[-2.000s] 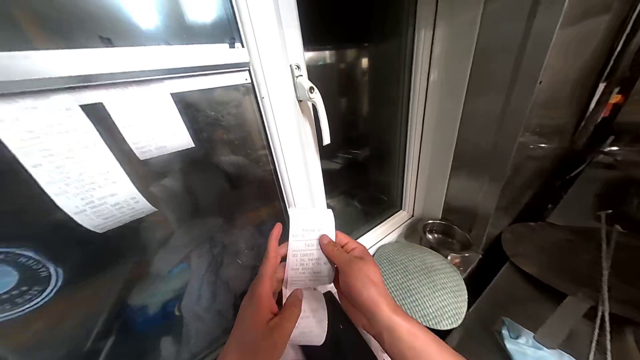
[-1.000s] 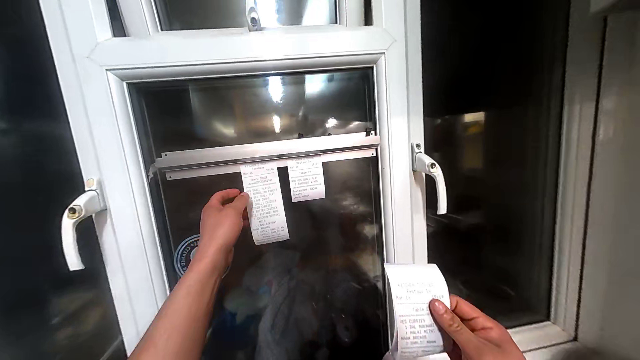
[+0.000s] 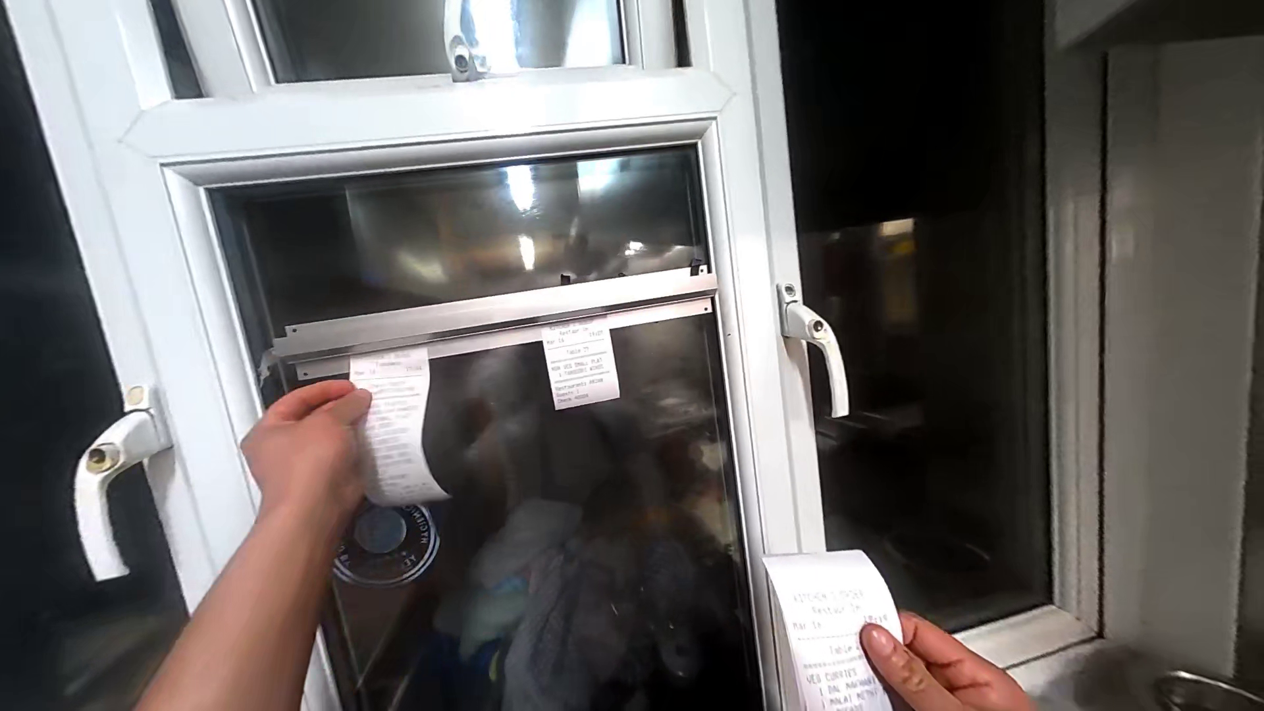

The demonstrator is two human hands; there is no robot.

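A metal ticket rail [image 3: 494,316] runs across the window pane. From its left part hangs a long printed paper ticket [image 3: 395,434], its lower end curling to the right. My left hand [image 3: 311,439] pinches the left edge of that ticket near its top, between thumb and fingers. A shorter printed ticket [image 3: 580,365] hangs from the rail farther right, with no hand on it. At the lower right, my right hand [image 3: 943,667] holds another printed paper ticket [image 3: 829,612] with the thumb on its face; the ticket's lower end is out of view.
White window handles stand at the left [image 3: 114,479] and right [image 3: 820,351] of the pane. Another handle [image 3: 462,54] is at the top. A round sticker [image 3: 387,543] is on the glass below the long ticket. A metal dish's rim [image 3: 1210,688] shows at the lower right.
My left hand has left the ticket now in my right hand and gone to the long hanging ticket. That ticket has shifted left along the rail, away from the short one. The view has swung left.
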